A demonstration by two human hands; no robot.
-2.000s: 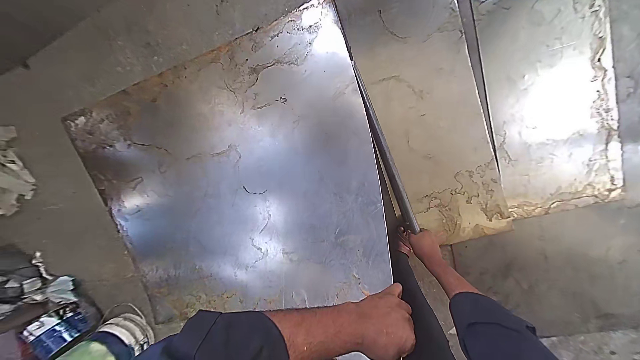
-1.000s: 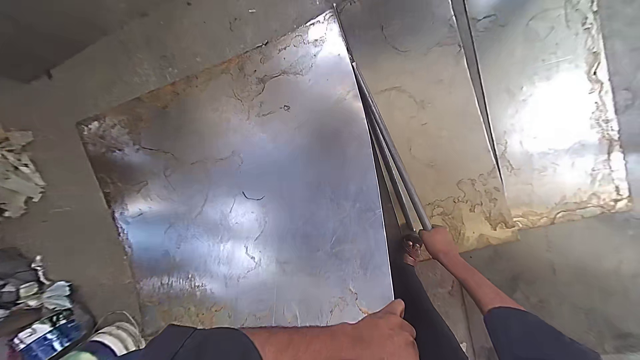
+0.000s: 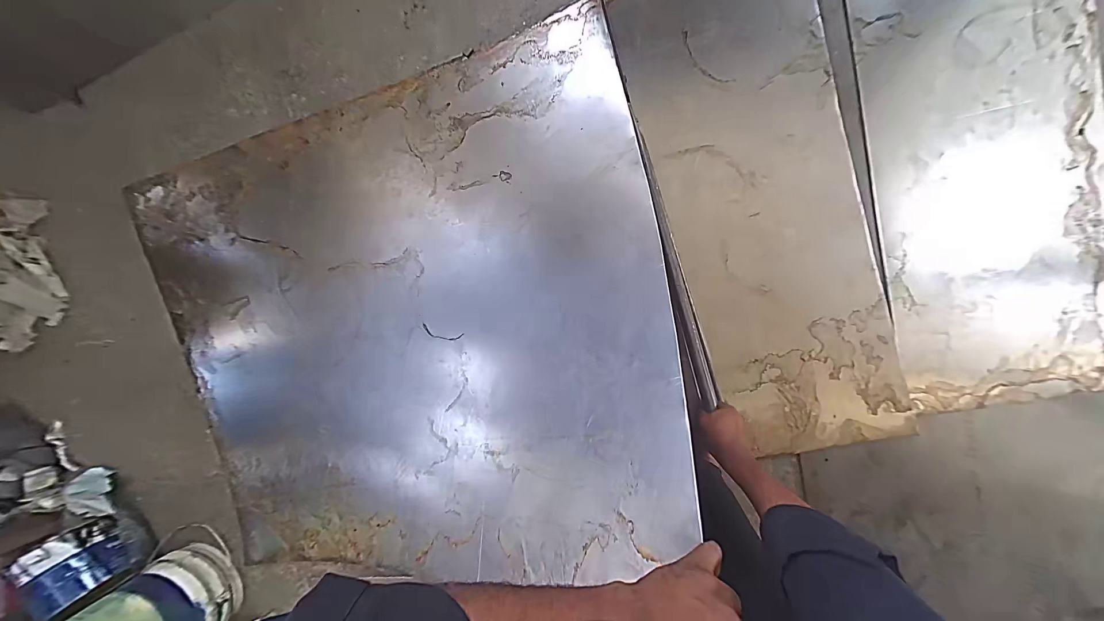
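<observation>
A large shiny metal sheet (image 3: 448, 328) with stained, rusty edges fills the left and middle of the view. My left hand (image 3: 686, 582) grips its lower right corner, thumb on top. Along the sheet's right edge runs a long, narrow grey metal strip (image 3: 690, 341), partly hidden beside the sheet. My right hand (image 3: 723, 429) is closed around the strip's near end; most of its fingers are hidden. Beyond the strip lies a second stained metal sheet (image 3: 759, 216), and a third, brightly reflecting sheet (image 3: 975, 328) is at the far right.
A white bucket (image 3: 203, 573) with a wire handle and a blue-labelled can (image 3: 73, 561) stand at the lower left, beside crumpled scraps (image 3: 86, 492). More torn, pale material (image 3: 26, 276) lies at the left edge. A dark, narrow gap (image 3: 858, 155) separates the two right-hand sheets.
The strip in my right hand has moved left, closer against the large sheet's edge, and now shows less. My left hand stays at the sheet's corner.
</observation>
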